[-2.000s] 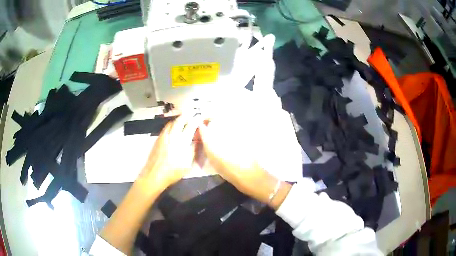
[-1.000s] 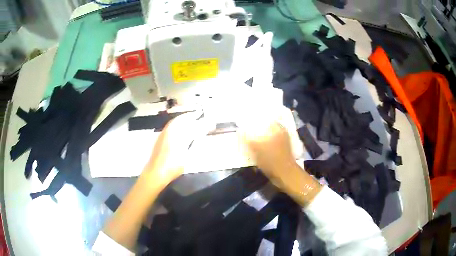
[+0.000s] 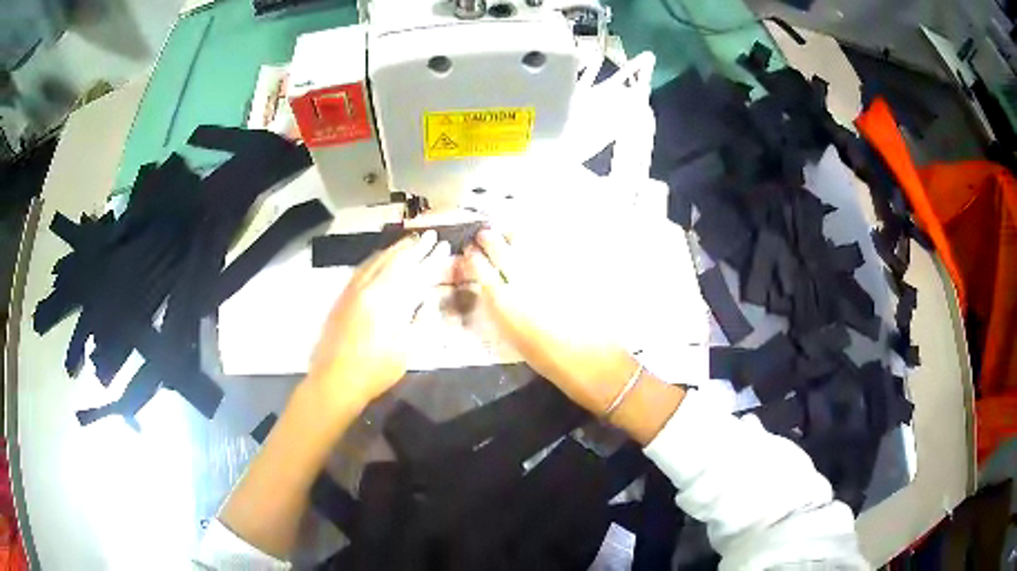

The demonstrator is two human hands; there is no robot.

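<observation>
A black strip (image 3: 355,248) lies across the white machine bed (image 3: 279,335), below the sewing machine head (image 3: 474,100). Its right part runs under the fingers at the needle area. My left hand (image 3: 374,307) has its fingertips on the strip. My right hand (image 3: 524,307) is beside it, with its fingertips at the strip's right end near the needle area. The needle and presser foot are hard to make out in the glare and partly hidden by the fingers.
Long black strips (image 3: 145,257) fan out at left. Short black pieces (image 3: 781,245) form a dense pile at right. More black strips (image 3: 480,491) lie between my forearms. Orange fabric (image 3: 965,245) hangs beyond the table's right edge.
My right hand, apart at the right one second ago, is back beside my left hand at the needle area. The whole view has shifted, with the machine appearing further right and higher.
</observation>
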